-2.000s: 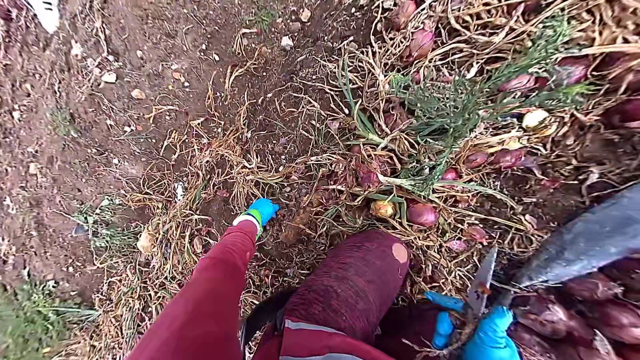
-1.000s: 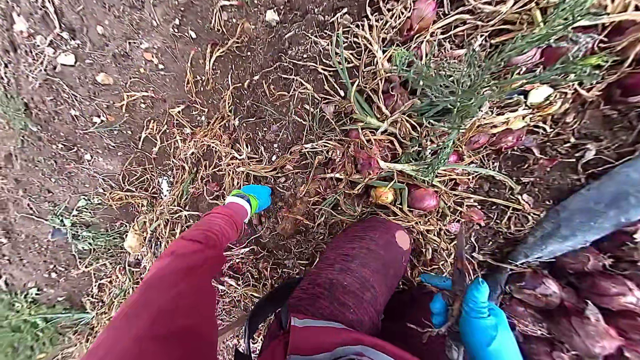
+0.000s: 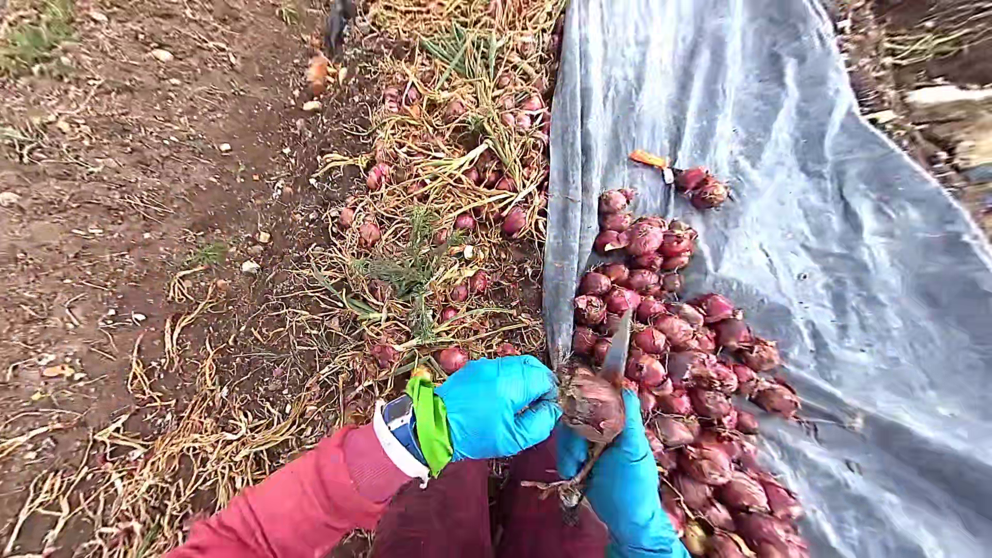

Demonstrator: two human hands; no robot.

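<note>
Between my two gloved hands is a red onion [image 3: 593,407], its dry stem [image 3: 577,488] hanging down. My left hand [image 3: 500,407], in a blue glove with a green band at the wrist, has its fingers curled against the onion's left side; its fingertips are partly hidden. My right hand [image 3: 632,480], also blue-gloved, grips a knife and rests against the onion's right side. The knife's blade [image 3: 618,349] points up past the onion; its handle is hidden in the glove.
Many red onions [image 3: 709,372] lie heaped on a grey plastic sheet [image 3: 775,147] at the right. A small cluster of onions [image 3: 701,188] sits farther up it, beside an orange item [image 3: 647,159]. Left of the sheet, onions [image 3: 513,222] lie among dry stalks, with bare soil [image 3: 155,201] beyond.
My left hand has come from the straw-covered ground to the onion beside my right hand. The view has swung right, showing much more of the sheet and heap.
</note>
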